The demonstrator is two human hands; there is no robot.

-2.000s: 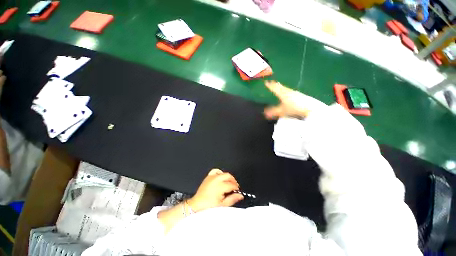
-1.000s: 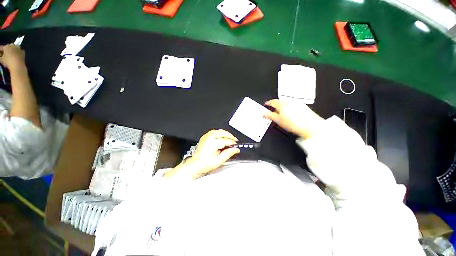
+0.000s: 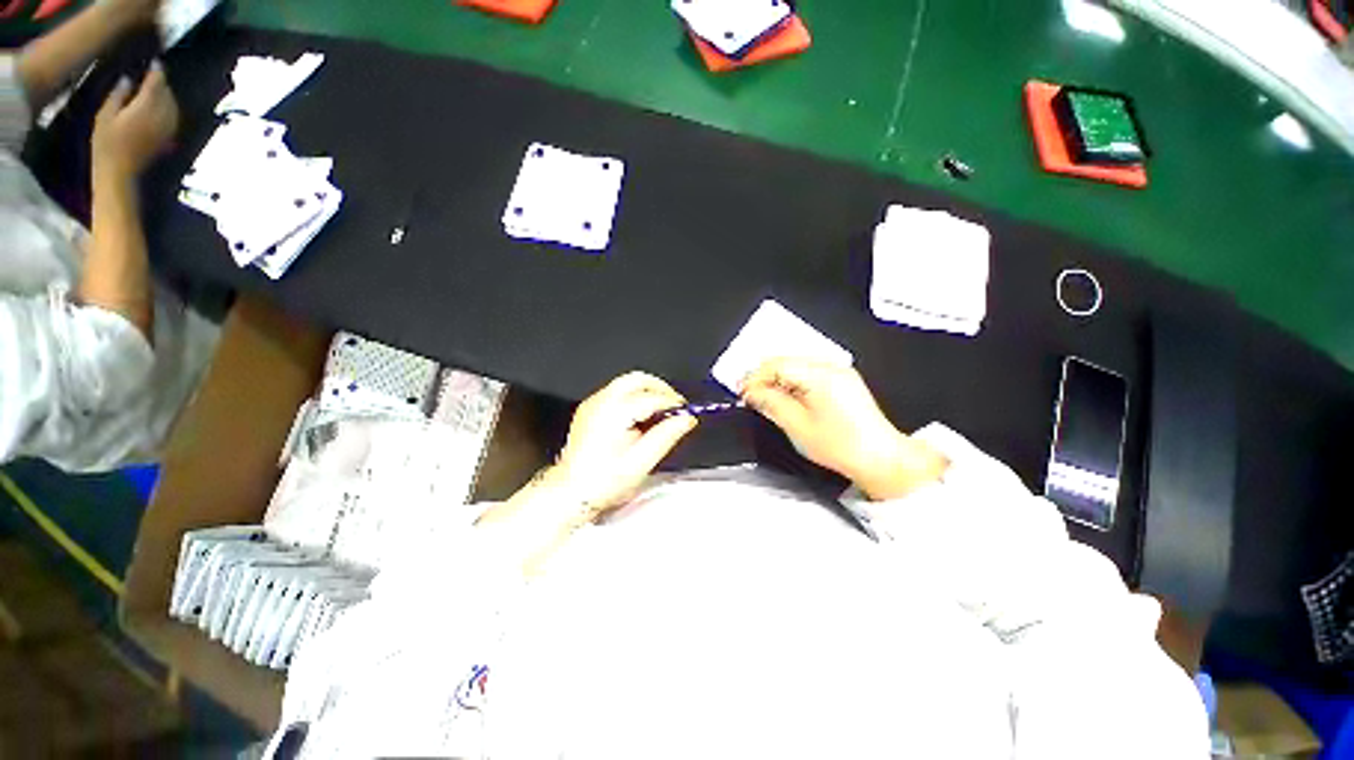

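Note:
My left hand (image 3: 616,434) is closed on a short black strip with white dots (image 3: 707,408), just in front of my body. My right hand (image 3: 817,416) has its fingertips at the strip's right end; whether they grip it or a tiny part is too small to tell. A white cover plate (image 3: 771,340) lies on the black mat under and beyond the right fingers, partly hidden by them. A stack of cover plates (image 3: 930,269) is right of centre. A low pile with dark corner spots (image 3: 564,198) is left of centre.
Loose white covers (image 3: 265,193) lie at far left near another person's hands. A carton (image 3: 223,446) with packed covers (image 3: 267,594) is at lower left. A ring (image 3: 1080,293) and smartphone (image 3: 1088,441) lie right. The green conveyor (image 3: 832,104) carries a circuit board (image 3: 1102,125) on a red-orange pad.
My right hand has gone from the stack side to the strip's right end, with the cover plate now on the mat in front. The neighbour's hands have moved up.

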